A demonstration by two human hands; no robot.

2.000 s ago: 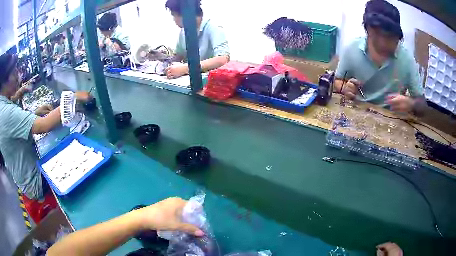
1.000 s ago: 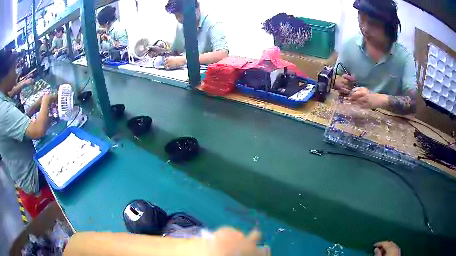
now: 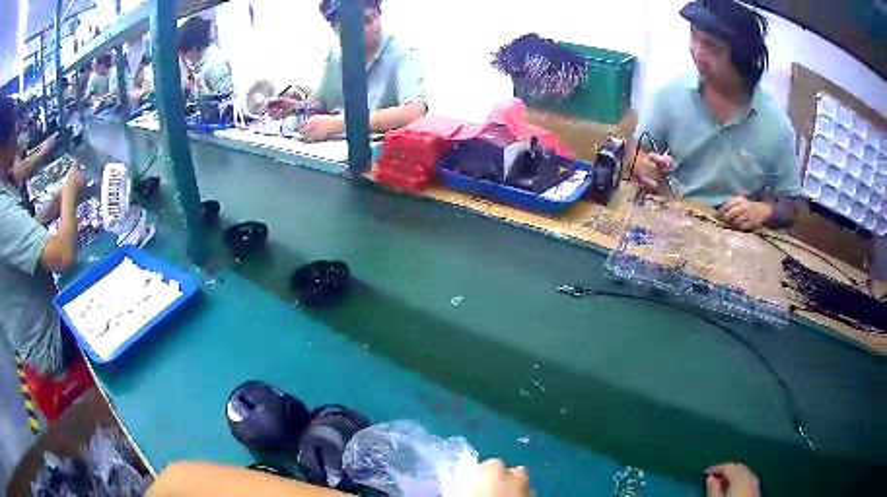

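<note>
A clear, crumpled plastic bag (image 3: 404, 458) lies at the bottom centre of the bench, against black housings. One black domed housing (image 3: 261, 415) with a slot on top sits to the left. Another dark housing (image 3: 326, 442) is between it and the bag, partly covered by the bag. My left hand (image 3: 501, 480) grips the right end of the bag; the bottom edge cuts it off and its forearm crosses the lower left. My right hand (image 3: 731, 480) shows only a little at the bottom edge, and what it holds is hidden.
Black housings (image 3: 321, 281) sit on the green belt (image 3: 438, 291), with a thin black cable (image 3: 720, 335) to the right. A blue tray (image 3: 185, 291) of white pieces is at left, above a carton of bagged parts. A green post (image 3: 175, 146) stands beside the belt. People work opposite and at left.
My left hand carried the bag, then passed rightward in a blur; now it is at the bag's right end. The black housings in front are uncovered. Belt housings and cable have shifted left in view.
</note>
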